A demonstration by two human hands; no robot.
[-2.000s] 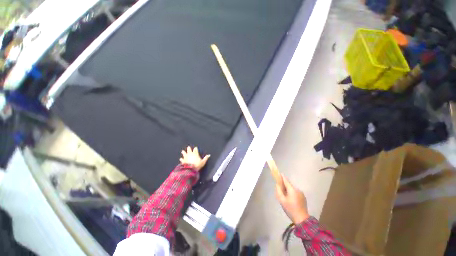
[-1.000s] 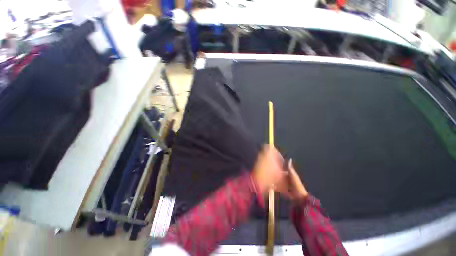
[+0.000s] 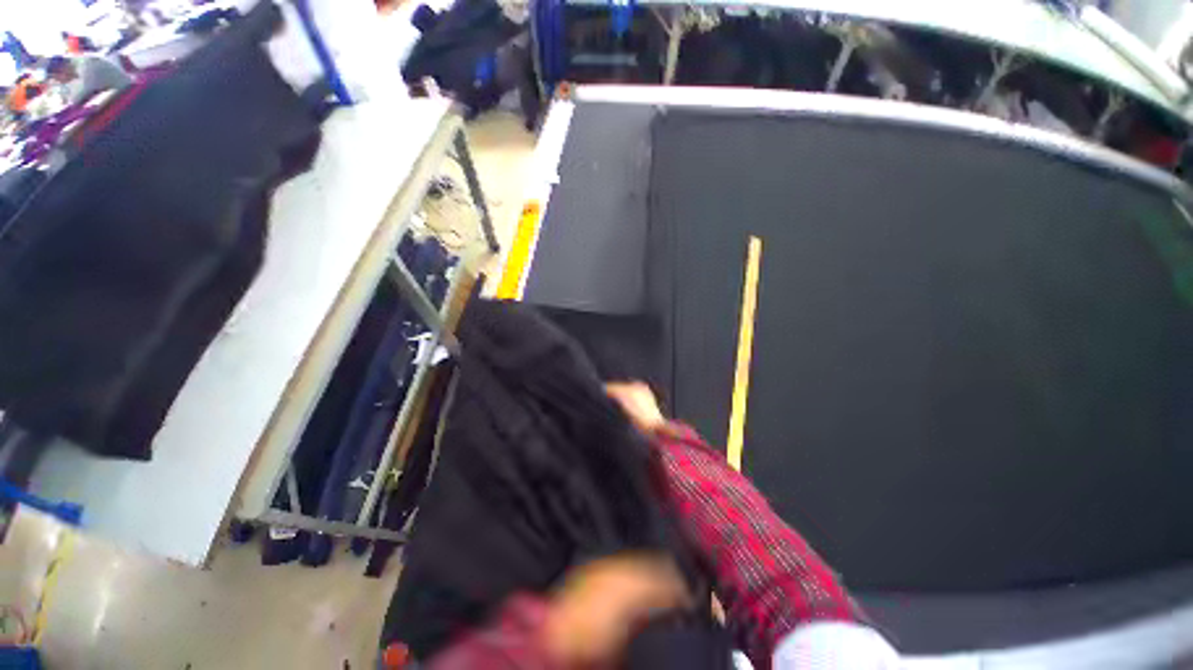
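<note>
The bunched black cloth (image 3: 523, 432) hangs over the near left end of the machine bed, its top gathered in folds. My right hand (image 3: 635, 403) grips its right side; some fingers are hidden. My left hand (image 3: 618, 609) is blurred at the bottom, over the lower part of the cloth; its fingers cannot be made out. The wooden yardstick (image 3: 746, 353) lies on the flat black ply (image 3: 968, 340), right of my right forearm, its near end hidden by the sleeve.
A white table (image 3: 294, 314) with dark cloth (image 3: 144, 249) over it stands at the left, dark fabric under it. The bed's pale far rail (image 3: 850, 105) runs across the top. A yellow strip (image 3: 519, 249) lies on the left edge rail. Another table stands beyond.
My hands have left the yardstick, which now lies on the ply. The loose cloth has been pulled back from the far left corner and bunched towards me, baring the grey bed there.
</note>
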